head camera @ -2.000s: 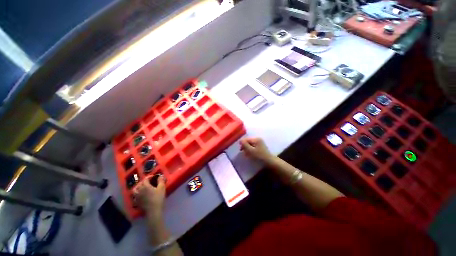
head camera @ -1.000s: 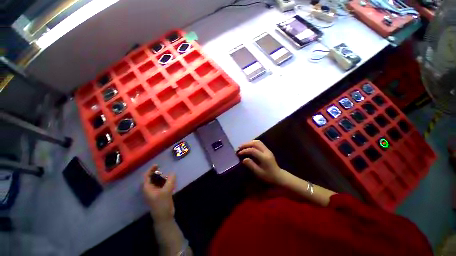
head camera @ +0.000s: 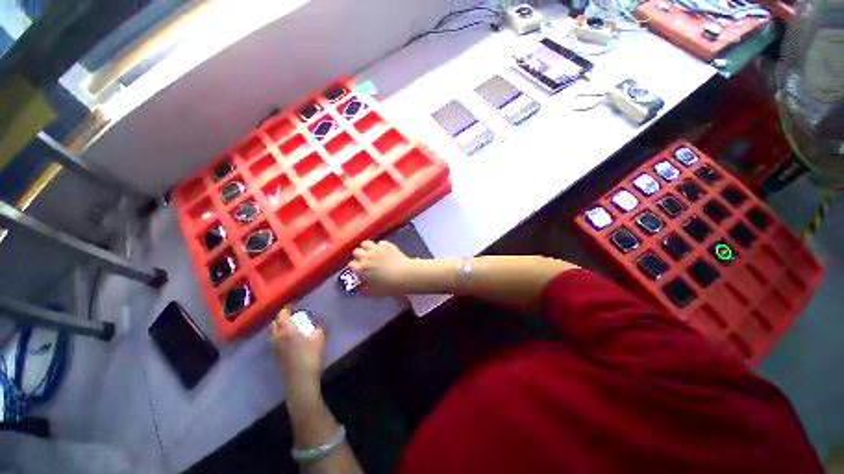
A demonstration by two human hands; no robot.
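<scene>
My left hand (head camera: 298,344) holds a smartwatch unit (head camera: 303,322) with a lit white screen near the bench's front edge. My right hand (head camera: 381,268) reaches across the test smartphone (head camera: 424,248), with its fingertips at a second smartwatch unit (head camera: 348,280) that has a lit icon screen. Whether the fingers grip this unit or only touch it cannot be told. The phone lies partly hidden under my right hand and forearm. The bench foam tray (head camera: 305,243), red-orange with square pockets, lies behind both hands with dark watch units in some pockets.
A spare black smartphone (head camera: 183,343) lies at the left. Two pale phones (head camera: 462,127) and a dark-edged device (head camera: 552,65) lie farther back, near a white corded device (head camera: 636,100). The side foam tray (head camera: 761,319) holds lit and dark units at the right. A fan (head camera: 814,102) stands beyond.
My right hand has moved left from the phone's right edge to the second watch unit. The unit in my left hand now shows a lit screen; a second ago it looked dark.
</scene>
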